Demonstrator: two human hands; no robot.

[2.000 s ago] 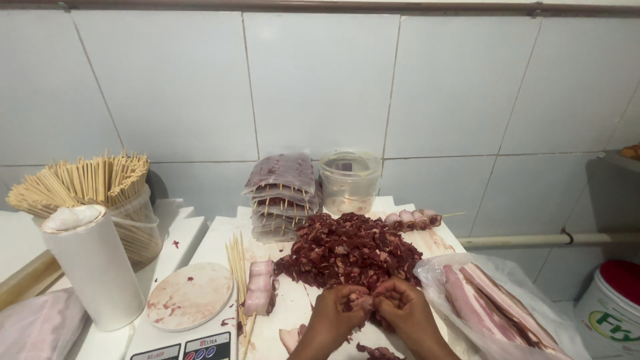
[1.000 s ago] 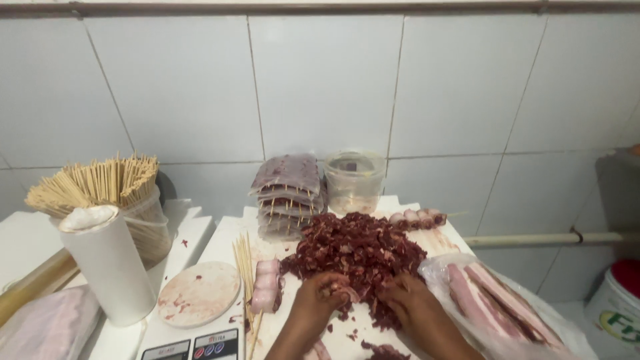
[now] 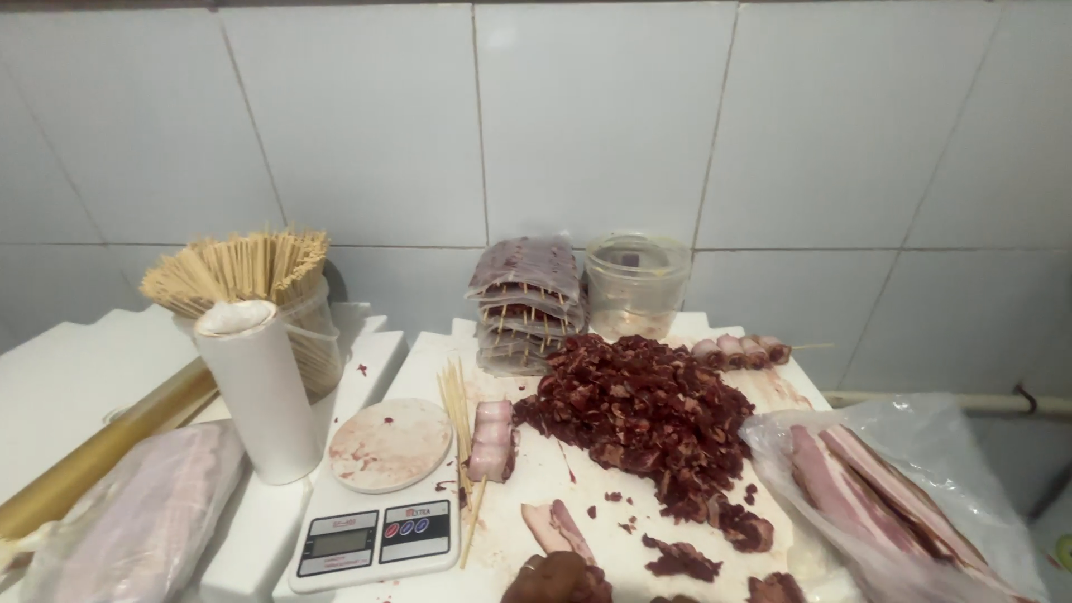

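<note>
At the bottom edge, my left hand (image 3: 548, 579) is partly visible at the lower end of a bacon strip (image 3: 557, 528), with dark meat beside it; its grip is unclear. Only a sliver of my right hand (image 3: 674, 599) shows further right, mostly cut off. Beyond them lies a large heap of chopped dark red meat (image 3: 645, 410) on a white board. Left of the heap, rolled bacon pieces (image 3: 492, 440) sit on a skewer, beside loose wooden skewers (image 3: 456, 410). Small meat scraps (image 3: 682, 559) lie near my right hand.
A kitchen scale (image 3: 377, 536) with a round platform, a white roll (image 3: 255, 394) and a tub of skewers (image 3: 314, 360) stand left. Behind are bagged skewers (image 3: 526, 306), a clear plastic tub (image 3: 636, 289) and a bacon skewer (image 3: 741, 352). Bagged bacon slabs (image 3: 888, 494) lie right.
Both hands have moved from the near side of the meat heap down to the bottom edge of the view, now mostly out of frame.
</note>
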